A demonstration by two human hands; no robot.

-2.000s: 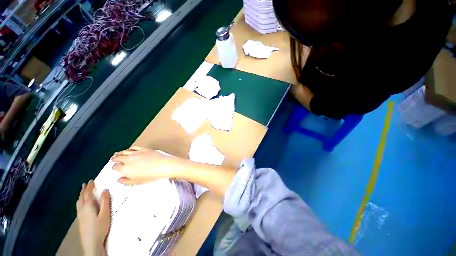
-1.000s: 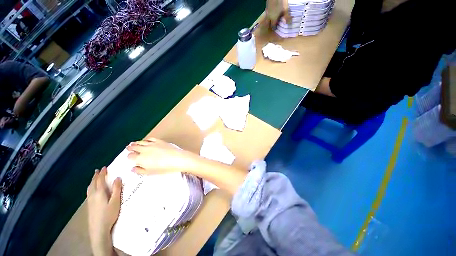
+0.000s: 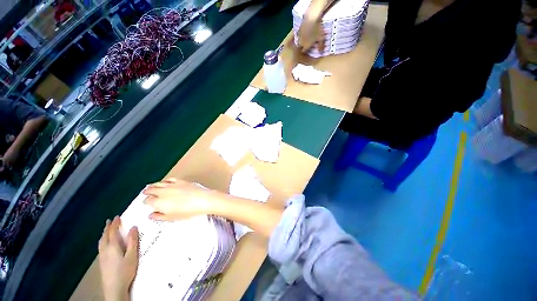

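Observation:
A stack of white housings lies on the brown cardboard at the lower left, its layered edges and brass-coloured fittings facing right. My right hand lies flat across the far end of the top housing, fingers pointing left. My left hand rests along the stack's left edge, thumb on the top face, fingers spread a little. Several white wipes lie on the cardboard beyond and beside the stack. Whether a wipe is under my right hand cannot be seen.
A dark green conveyor runs along the left. Beyond the wipes stand a bottle with a metal top and another housing stack, touched by a neighbour's hand. That person in black sits on a blue stool. Wire bundles lie beyond.
The view has shifted slightly. Both my hands stay on the stack in nearly the same places. The neighbour has leaned back, and their hand now shows at the far stack.

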